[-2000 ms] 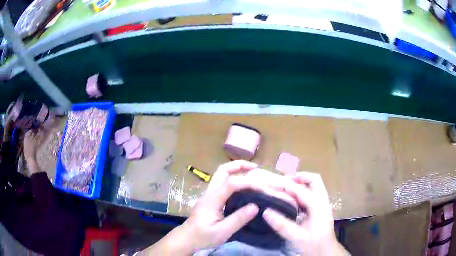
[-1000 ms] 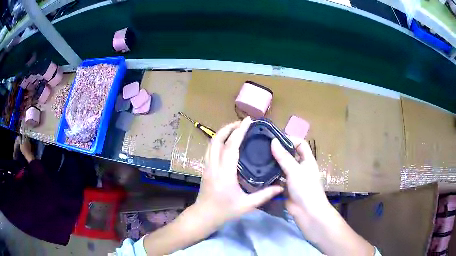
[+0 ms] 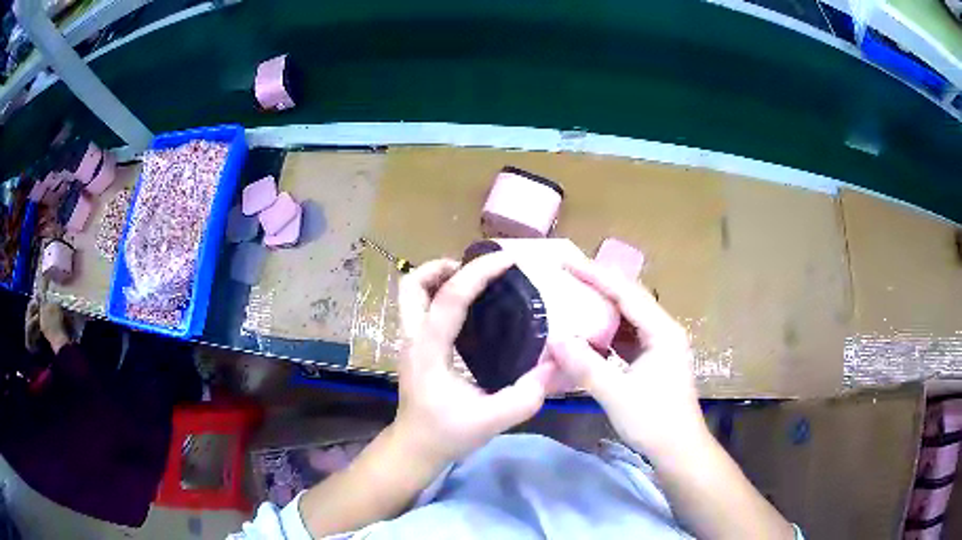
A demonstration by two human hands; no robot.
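A pink case body is held above the bench's front edge, lying sideways, its black end face turned to the left. My left hand grips the black end, with fingers over the top and the thumb below. My right hand holds the pink sides from the right. The case's right end is hidden by my right hand. Another pink case with a dark rim stands on the bench behind. A pink panel lies behind my right hand, partly hidden.
A screwdriver lies left of my hands, its handle mostly covered. Pink panels and grey panels lie beside a blue tray of small pink pieces. A pink case sits on the green strip. Another person's sleeve and a red stool are at left.
The case in my hands has turned: its black end face pointed up towards me and now faces left, with the pink sides showing. The view has shifted slightly.
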